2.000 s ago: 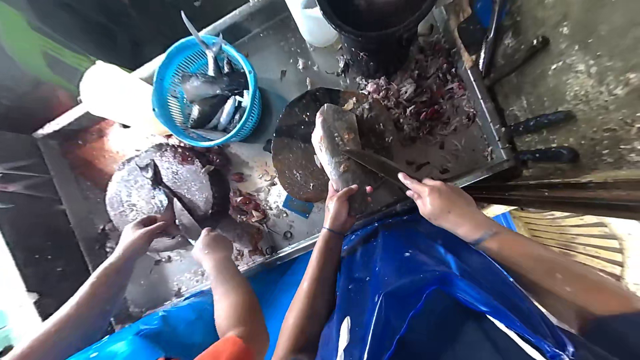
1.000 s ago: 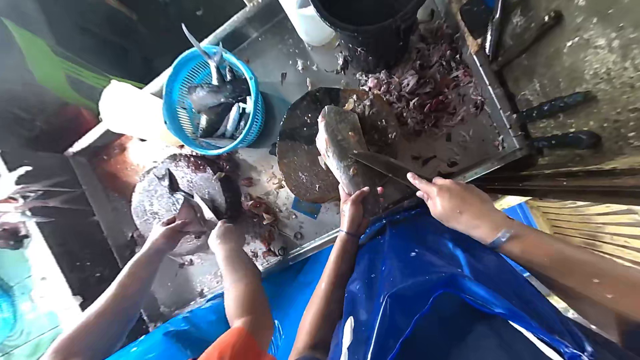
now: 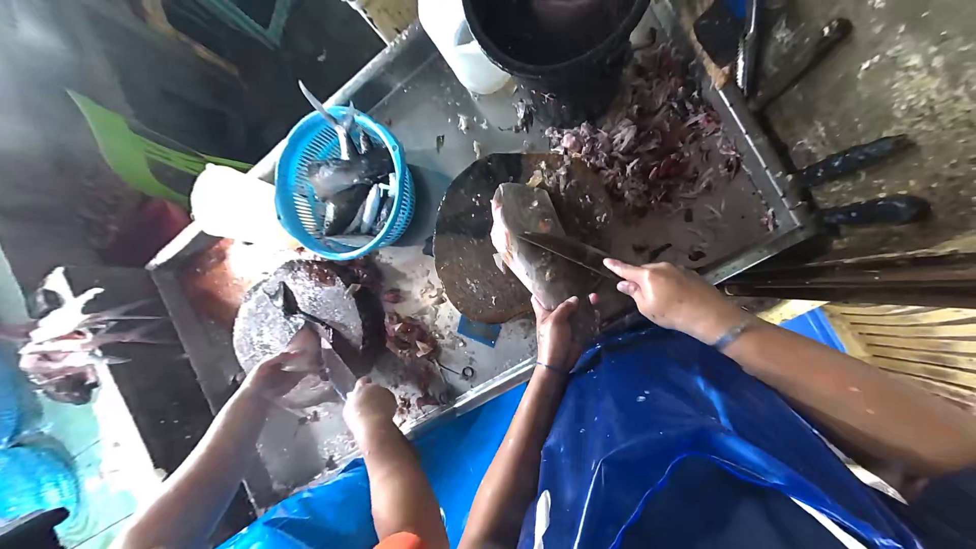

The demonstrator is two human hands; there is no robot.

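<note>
A large pale grey fish (image 3: 534, 252) lies on a round, dark wooden chopping block (image 3: 476, 293). My left hand (image 3: 560, 332) grips its near end, with fingers wrapped around the edge. In my right hand (image 3: 675, 297) is a knife (image 3: 572, 255), its blade lying against the fish's upper side; the hilt is hidden in the fist. Fish scraps cling to the block's far side. At the left, a co-worker's hands (image 3: 324, 385) hold a small dark-tailed fish (image 3: 309, 335) and a knife (image 3: 338, 370) over another round block (image 3: 255, 320).
A blue plastic basket (image 3: 404, 202) of fish stands beyond the blocks. A black bucket (image 3: 560, 84) and white container (image 3: 480, 65) are at the metal tray's (image 3: 518, 374) back. Fish waste (image 3: 656, 145) lies at the right. Black-handled tools (image 3: 877, 210) rest outside the tray's right edge.
The view has shifted somewhat to the left. My hands still hold the large fish and the knife; no other change is plain.
</note>
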